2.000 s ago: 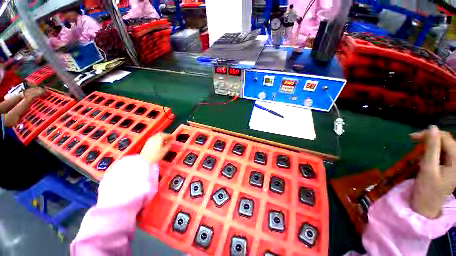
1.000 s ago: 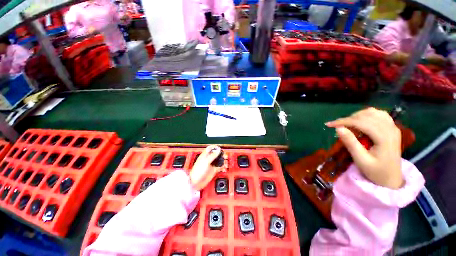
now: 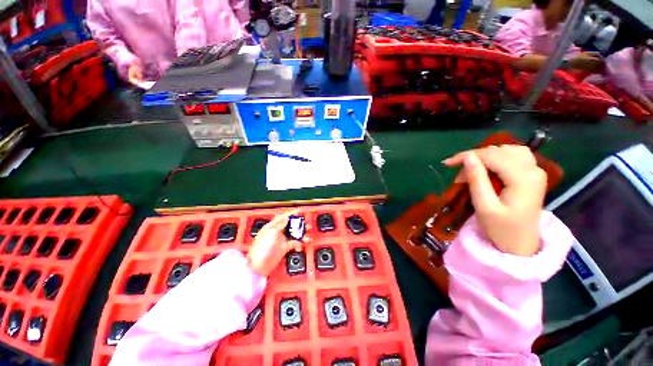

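Note:
The red tray (image 3: 315, 278) lies in front of me, with small square black-grey watch bodies (image 3: 335, 310) in its pockets. My left hand (image 3: 272, 245) holds one watch body (image 3: 296, 227) between its fingers above the tray's upper middle; its glossy face catches the light. My right hand (image 3: 501, 187) is over the orange-brown test fixture (image 3: 419, 218), thumb and forefinger apart, with nothing visible in it. The hand and sleeve hide part of the fixture.
A second red tray (image 3: 86, 246) lies at left. Behind are a blue test box (image 3: 306, 121), a power supply (image 3: 213, 127), a paper sheet (image 3: 322, 171) and stacked red trays (image 3: 437, 78). A white-framed display monitor (image 3: 608, 221) is at right. People in pink work behind.
Two seconds ago my left hand was at the tray's left edge; it moved right and now holds a watch body, turned to show its glossy face. The view swung right.

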